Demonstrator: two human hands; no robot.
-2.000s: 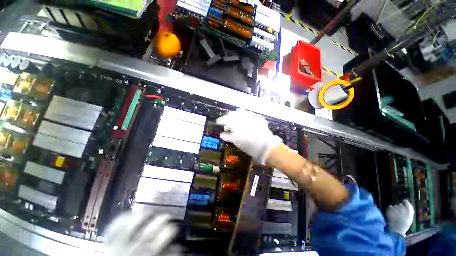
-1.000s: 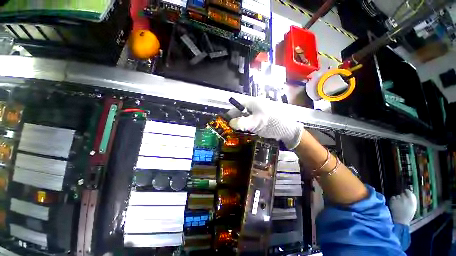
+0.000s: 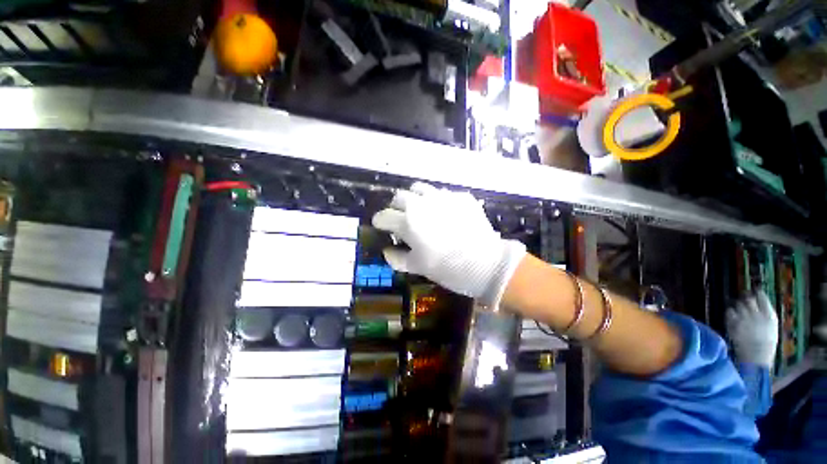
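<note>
My right hand [image 3: 446,240], in a white knitted glove, is over the top end of the coil column on the circuit board [image 3: 372,331]. Its fingers are curled and point left; whether it holds anything is hidden. Below it are bright blue blocks [image 3: 374,275] and brown transformers with glowing orange windings [image 3: 423,364]. White-silver heatsinks [image 3: 295,263] and round cans [image 3: 291,330] lie left of the column. A long see-through brown plate [image 3: 490,362] with a glaring white patch lies to its right. My left hand is out of the picture.
A silver rail [image 3: 299,136] crosses behind the board. Beyond it are an orange ball-like object [image 3: 246,43], a black tray [image 3: 390,100], a red bin [image 3: 569,56] and a yellow-orange ring [image 3: 642,127]. Another person's gloved hand [image 3: 753,328] is at the right, by another board. A neighbouring board lies left.
My left glove, blurred at the bottom two seconds ago, is gone from view. The dark pen-like object seen at my right hand one second ago no longer shows. The view has shifted.
</note>
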